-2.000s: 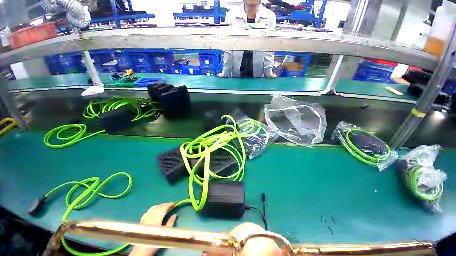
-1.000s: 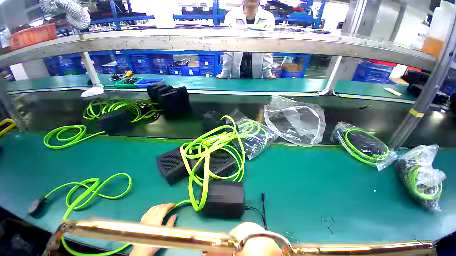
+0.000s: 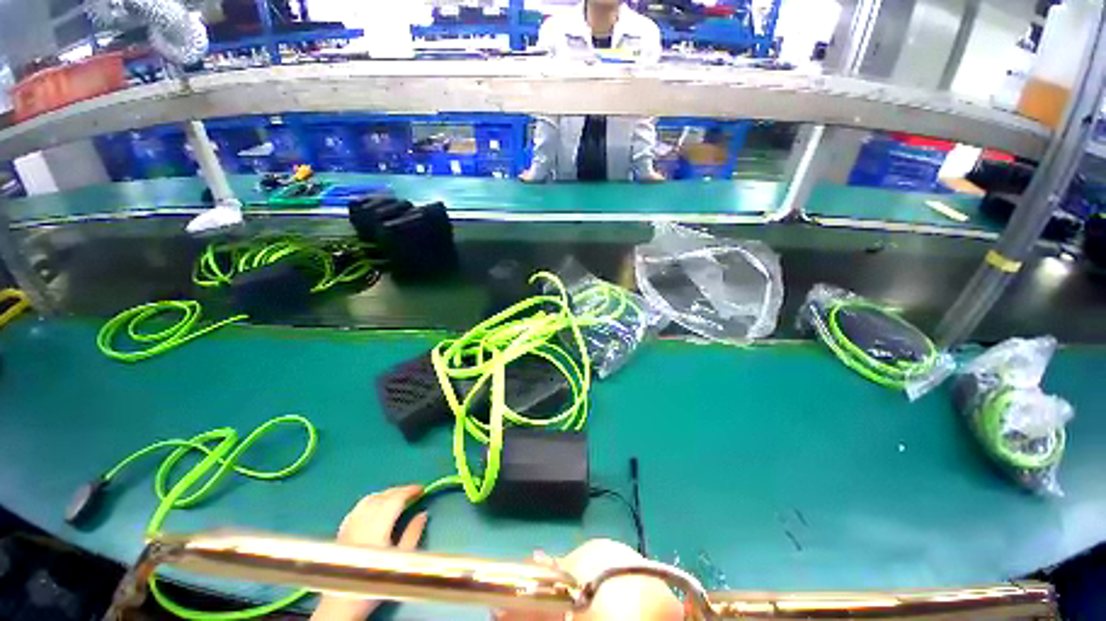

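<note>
A plain black box unit point(image 3: 540, 474) lies on the green bench at centre, joined to a neon green cable point(image 3: 491, 400) that loops over it. A thin black lead point(image 3: 634, 491) runs from its right side. My left hand point(image 3: 378, 524) rests at the bench's front beside the green cable near the unit; glasses frames partly cover it, and its grip is unclear. My right hand point(image 3: 621, 582) is mostly hidden behind the frames at the bottom edge. Ribbed black boxes point(image 3: 414, 394) lie under the cable tangle. A cable end plug point(image 3: 85, 501) lies at the left.
Bagged cables point(image 3: 876, 340) lie at the right, with an empty clear bag point(image 3: 716, 289) on the dark conveyor belt point(image 3: 485, 249). Black units point(image 3: 415, 237) and green coils stand at the back left. A metal rail point(image 3: 509, 100) crosses above. A person point(image 3: 597, 121) stands beyond.
The view has shifted slightly, so the whole scene sits a little higher and further left. The hands and the things on the bench have hardly moved.
</note>
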